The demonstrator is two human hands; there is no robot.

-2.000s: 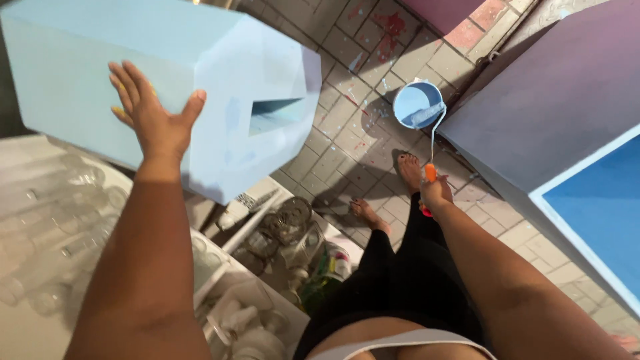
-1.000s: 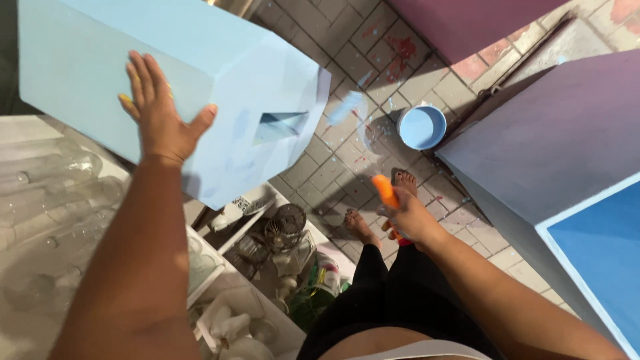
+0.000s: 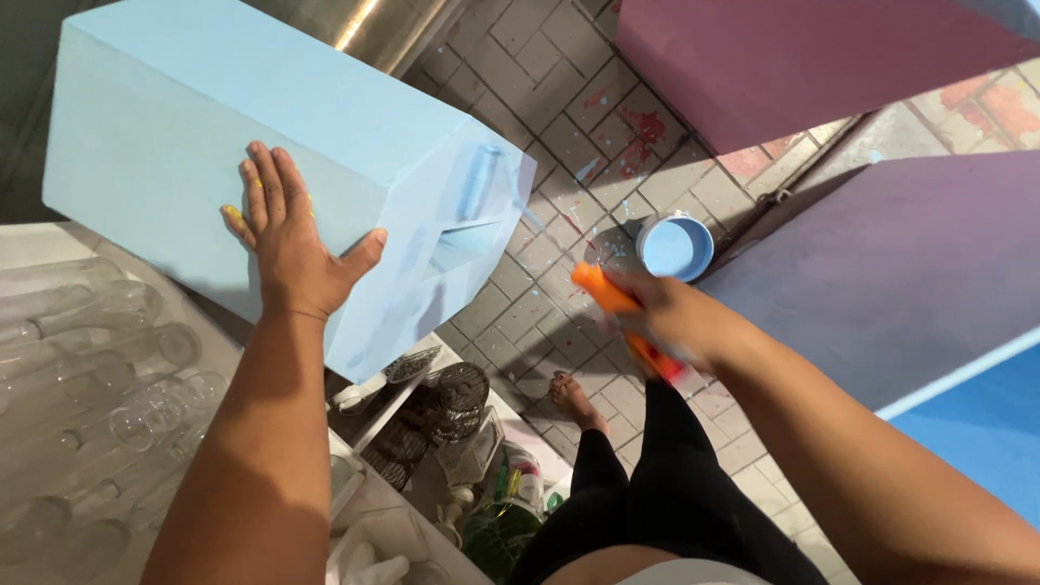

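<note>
My left hand (image 3: 296,236), with yellow paint on its fingers, lies spread flat on the side of a pale blue box-like piece (image 3: 227,154) that has an opening in its end face. My right hand (image 3: 674,321), blurred, grips the orange handle (image 3: 605,288) of a paint roller. The blue roller head (image 3: 479,183), also blurred, is at the end face above the opening; whether it touches is hard to tell. A small bucket of light blue paint (image 3: 676,248) stands on the paved floor, beyond my right hand.
Clear glass vessels (image 3: 146,398) lie in a white container at left. Divided white bins (image 3: 422,382) below the box hold wire items and a green plant-like thing. At right are a purple-blue panel (image 3: 877,260) and a maroon one (image 3: 780,73). Paint spots mark the paving (image 3: 601,154).
The roller has left the bucket, where it was two seconds ago, and is now at the box's end face. My right hand has moved with it. My left hand has stayed on the box.
</note>
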